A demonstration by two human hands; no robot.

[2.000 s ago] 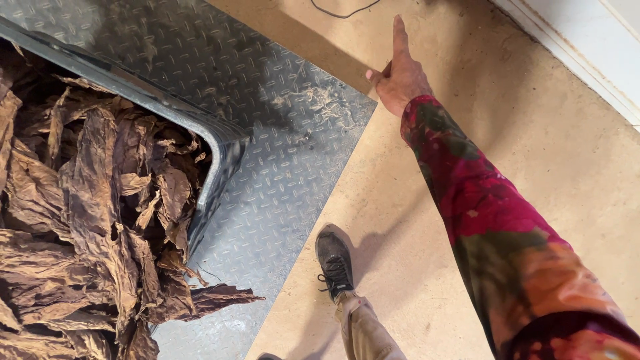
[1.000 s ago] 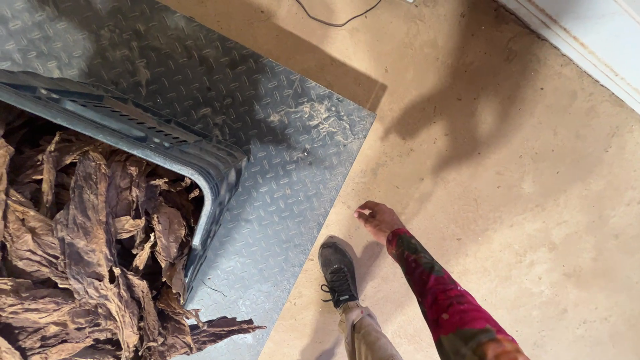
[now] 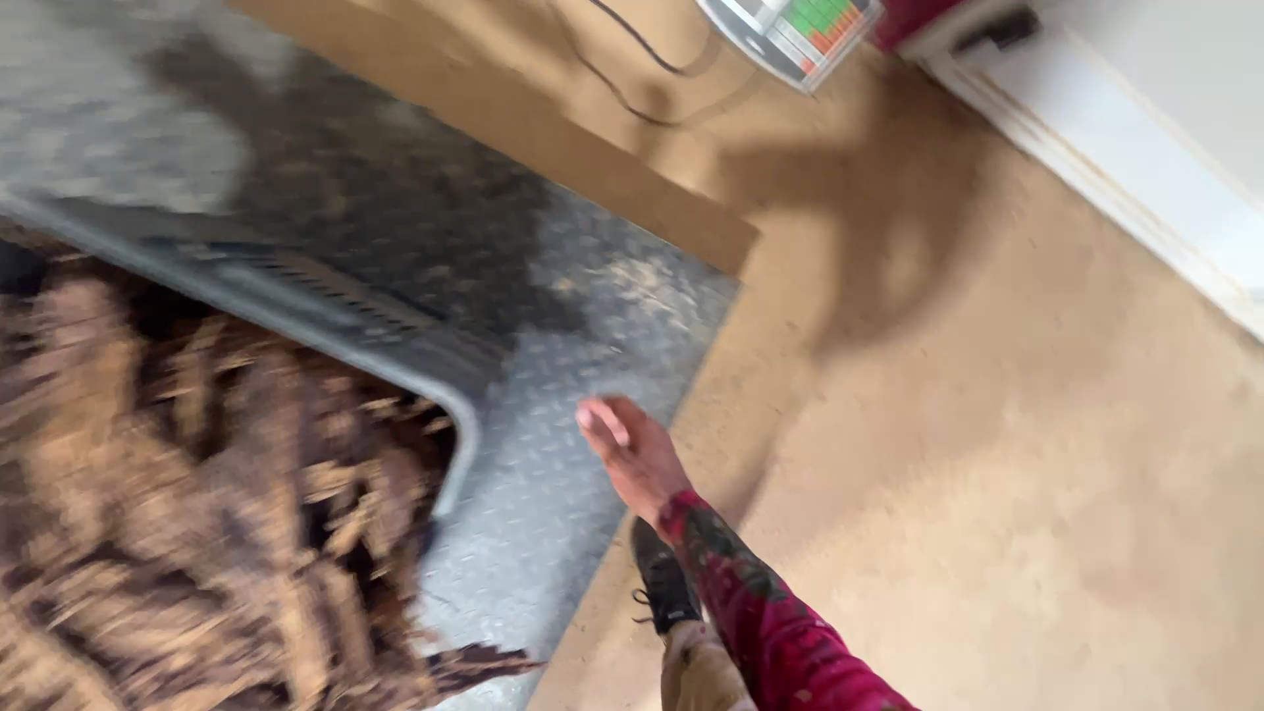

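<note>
My right hand (image 3: 632, 454), in a red patterned sleeve, hovers above the edge of a grey diamond-plate metal platform (image 3: 533, 494). Its fingers are loosely curled and nothing shows between them. To its left, a grey plastic crate (image 3: 464, 425) stands on the platform, filled with dried brown leaves (image 3: 247, 513) that look like tobacco. One leaf sticks out past the crate near the bottom of the view. The leaves and crate are blurred by motion. My left hand is out of view.
A digital display unit (image 3: 790, 35) with green and orange keys is at the top, near a dark cable (image 3: 632, 39) on the tan floor (image 3: 987, 494). A white panel (image 3: 1136, 128) borders the upper right. My shoe (image 3: 664, 583) is beside the platform's edge.
My right hand was stretched out with a finger pointing, then drew back near the shoe, and is now over the platform, closer to the crate. The view has shifted, bringing in the display unit.
</note>
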